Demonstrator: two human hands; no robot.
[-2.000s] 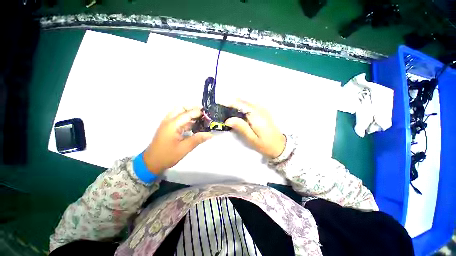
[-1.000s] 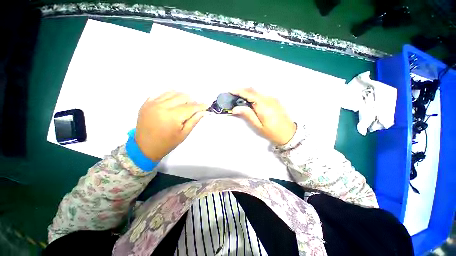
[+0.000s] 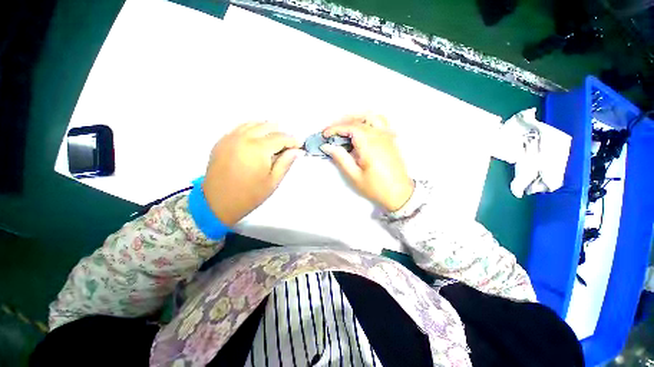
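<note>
A small dark grey rounded piece [image 3: 316, 144], which looks like the plug-pin cover, is held between both hands above the white paper [image 3: 172, 93]. My left hand [image 3: 247, 168] pinches its left side with thumb and fingertips. My right hand [image 3: 373, 161] grips its right side between thumb and fingers. The fingers hide much of the piece and anything under it. A black adapter housing [image 3: 91, 151] lies on the paper at the far left. A thin black cord [image 3: 163, 198] shows beside my left sleeve.
A blue bin [image 3: 556, 229] with black corded parts stands at the right. A crumpled white cloth [image 3: 529, 152] lies between it and the paper. A pale worn edge [image 3: 430, 44] runs along the back, with the dark green conveyor [image 3: 430, 18] beyond.
The yellow-marked board and bundled cord seen in the hands earlier no longer show there. A grey rounded face now shows between the fingertips. A cord has appeared by my left sleeve. The view has shifted.
</note>
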